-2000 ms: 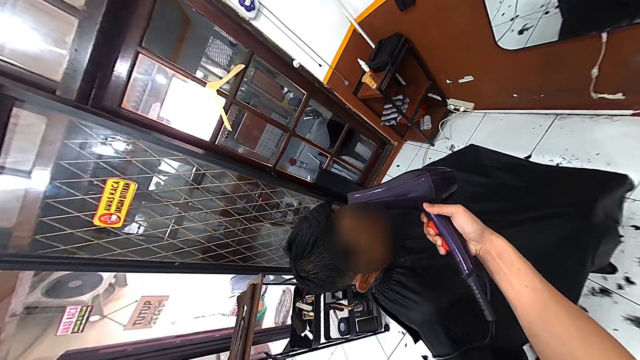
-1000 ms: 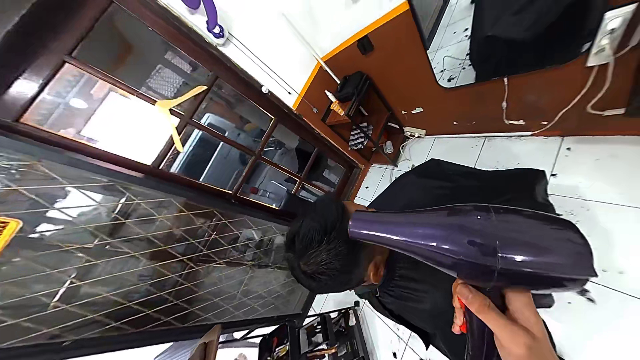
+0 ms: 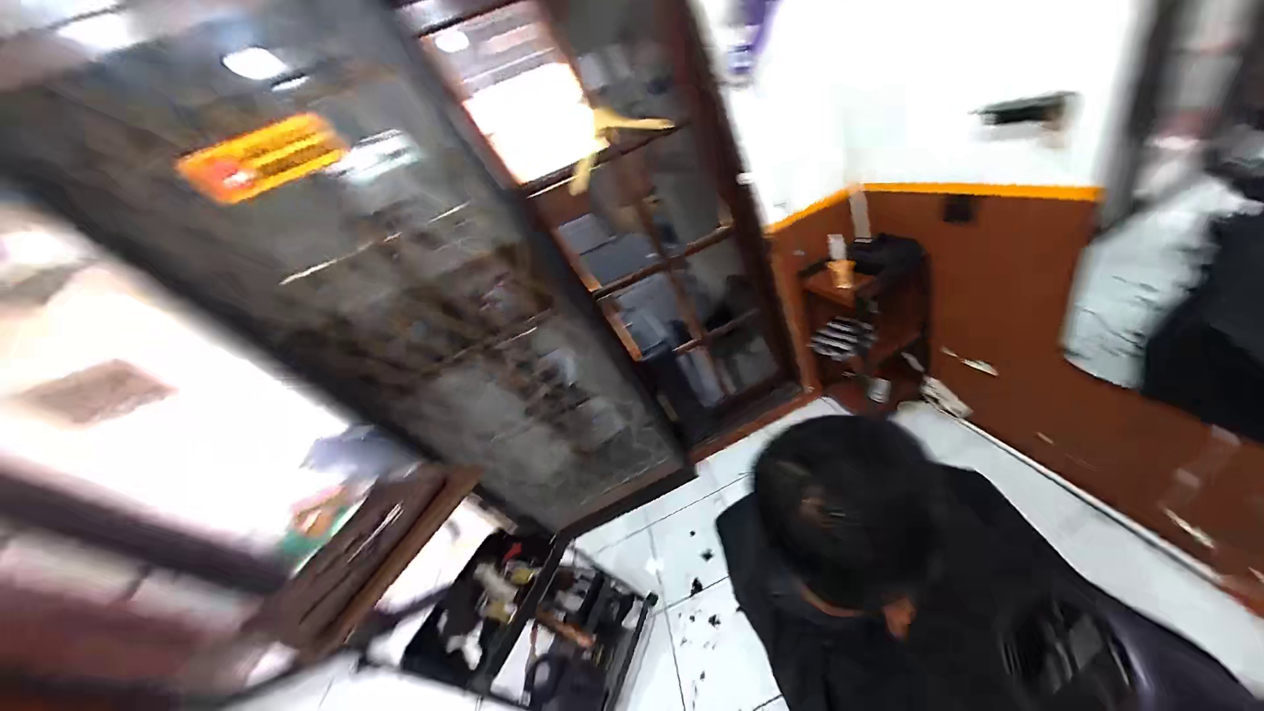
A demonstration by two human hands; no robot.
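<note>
A purple hair dryer [image 3: 1155, 652] shows at the bottom right corner, its round rear grille turned toward the camera. The hand on it is out of the frame, and neither of my hands is in view. Left of the dryer is a seated person's head with short dark hair [image 3: 849, 504], tilted down. A black cape [image 3: 978, 573] covers the person's shoulders and body. The picture is blurred.
A tool trolley [image 3: 553, 632] with several items stands at the lower left. A small wooden shelf [image 3: 894, 316] is in the corner by the brown wall, near a mirror [image 3: 1116, 296]. Dark hair clippings [image 3: 706, 583] lie on the white tiles.
The hair dryer has moved from beside the person's head to the bottom right corner, and the hand that held it has left view. The view has turned strongly.
</note>
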